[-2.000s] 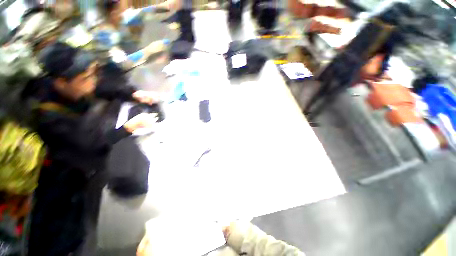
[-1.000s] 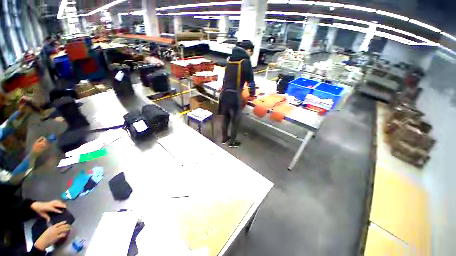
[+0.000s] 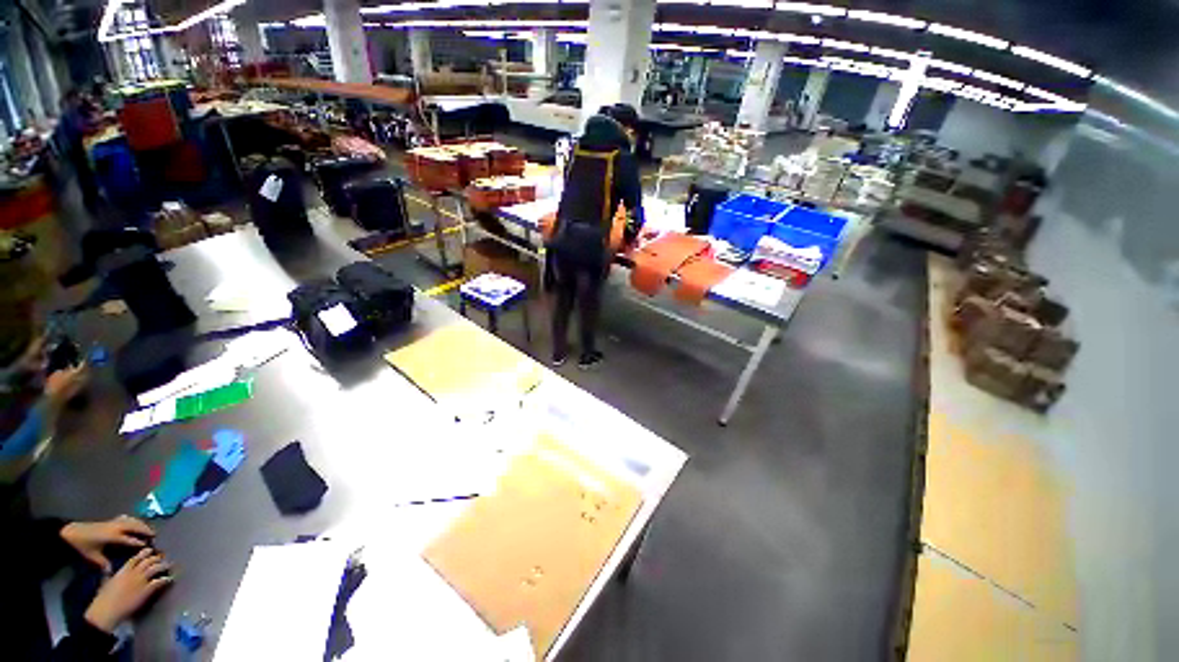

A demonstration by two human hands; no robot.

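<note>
Neither of my hands is in view. Nearest me at the bottom edge, a large white sheet [image 3: 274, 605] lies on the white table [image 3: 388, 446], with a dark, narrow piece [image 3: 343, 608] across its right side. Right of it lies a tan board [image 3: 530, 550] with a few small marks, perhaps a cardboard template. A second tan board [image 3: 463, 365] lies farther back. A small black piece [image 3: 294, 479] lies to the left, near teal and blue pieces [image 3: 194, 473]. Part of the table is washed out white.
Another person's hands [image 3: 123, 569] work on a dark piece at lower left. Black bundles [image 3: 349, 310] stand farther up the table. A standing person [image 3: 588, 233] is at a table with orange pieces [image 3: 679, 265] and blue crates [image 3: 776, 229]. Grey floor lies right of my table.
The view has swung up and right from the table. My hands and the white paper they held are out of view. Since the middle frame, the tan boards show more clearly.
</note>
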